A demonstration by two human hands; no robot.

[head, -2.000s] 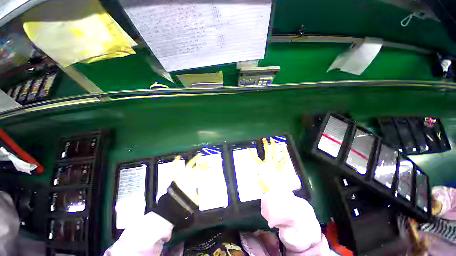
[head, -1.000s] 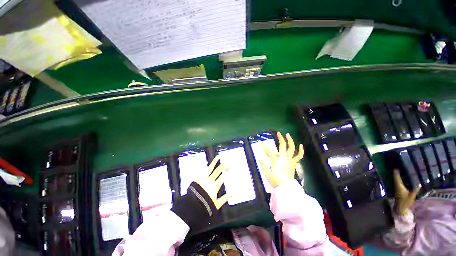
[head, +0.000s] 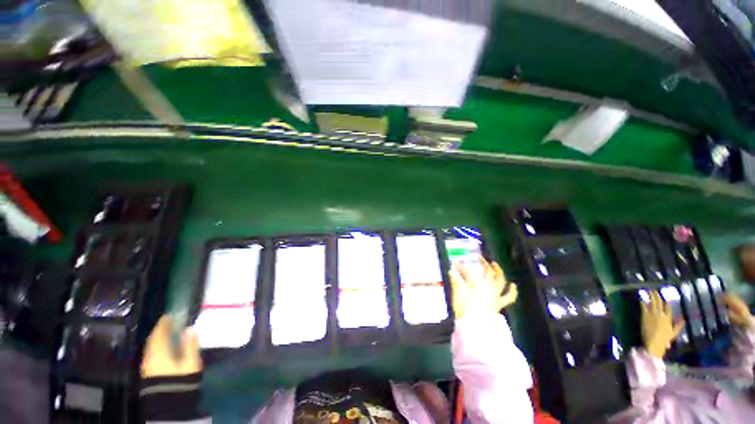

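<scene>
A black phone tray (head: 364,338) lies crosswise in front of me with several lit smartphones side by side. Most screens, like the leftmost (head: 231,286), are white with a thin red or orange line. The rightmost phone (head: 464,247) shows a green band. My right hand (head: 483,286) lies over this phone's lower part, fingers spread, fingertips at the screen. My left hand (head: 171,352), with a black wristband (head: 172,397), is off the screens, between this tray's left end and the left tray; it is blurred, its fingers look apart and I see nothing held.
Dark-screened trays stand lengthwise at left (head: 108,290) and right (head: 571,290). Another person's hands (head: 660,325) are at a tray (head: 691,331) at far right. A metal rail (head: 331,141) runs behind; a printed sheet (head: 381,58) and yellow paper (head: 178,29) hang above. A red-edged board (head: 29,203) is at left.
My left hand has moved from the middle phones to left of the tray. My right hand stays at the rightmost phone, whose screen now shows green. Red lines now cross more screens.
</scene>
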